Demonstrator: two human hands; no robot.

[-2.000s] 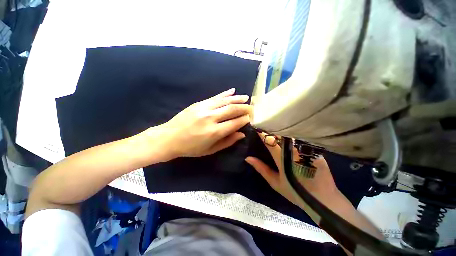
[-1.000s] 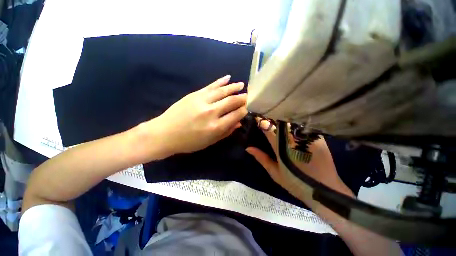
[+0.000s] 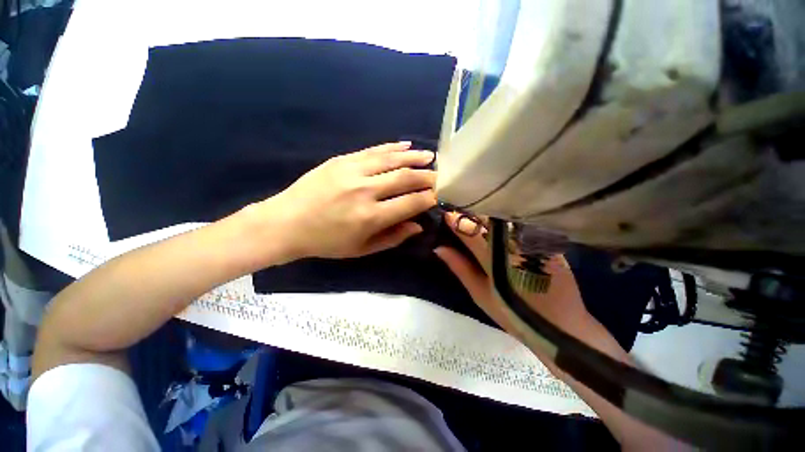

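Note:
A large dark front panel (image 3: 274,115) lies face up on the white table, its right part running under the cream sewing machine head (image 3: 565,132). My left hand (image 3: 357,203) lies flat on the panel, fingers spread a little, fingertips at the edge of the machine head. My right hand (image 3: 521,282) is on the cloth to the right, partly hidden behind a dark curved bar and the tension parts; its thumb and fingertips are beside the needle area. The needle, the presser foot and any stitch line are hidden.
A printed ruler strip (image 3: 353,331) runs along the table's near edge. The knurled tension knob (image 3: 531,281) sits over my right hand. Black scissor handles (image 3: 666,300) lie at the right. Scraps and a blue bin (image 3: 212,357) are below the table, with more scraps at the far left.
The panel has moved away from me, up the picture, and more of the ruler strip shows below it. Both hands stay on the cloth in nearly the same place.

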